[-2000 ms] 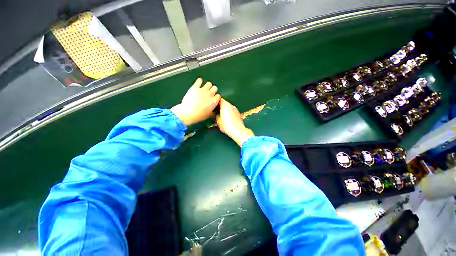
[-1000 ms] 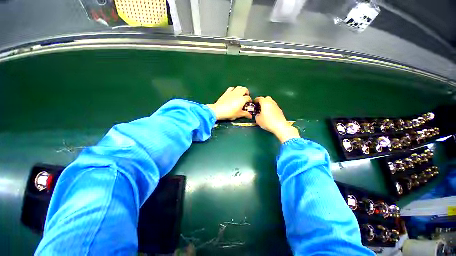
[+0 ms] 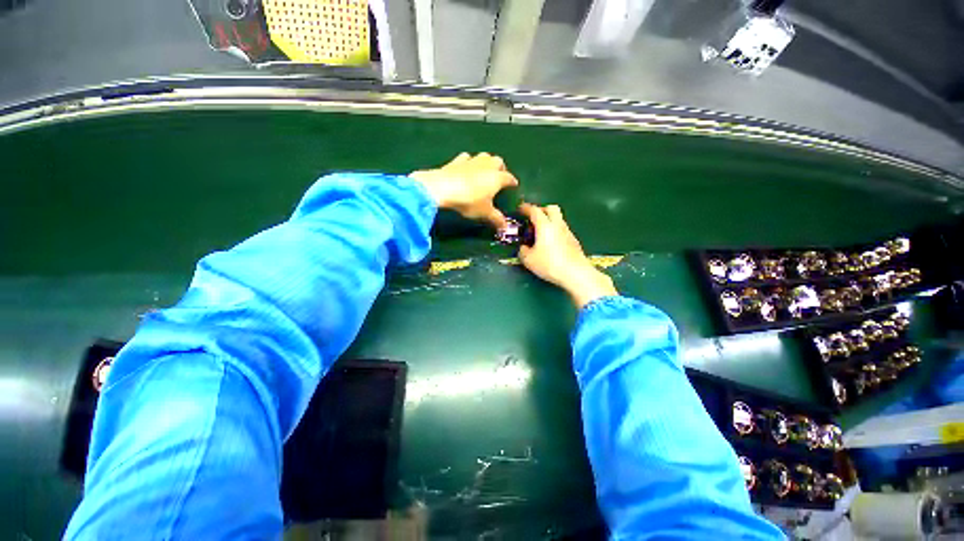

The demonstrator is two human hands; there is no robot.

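A small round electronic unit with a pale centre and dark rim is between my hands over the green bench. My right hand grips it from the right with thumb and fingers. My left hand is on its left, fingers spread above it, with the thumb close to the unit's left edge; whether the thumb touches it I cannot tell. Both arms wear blue sleeves.
Black trays with rows of round units lie at the right and lower right. A black tray lies by my left sleeve. Another, at far left, shows one unit. A metal rail edges the bench's far side.
Since one second ago, my left fingers have opened and lifted away from the unit, while my right hand keeps hold. The unit sits slightly further left in view. Earlier, the camera view turned.
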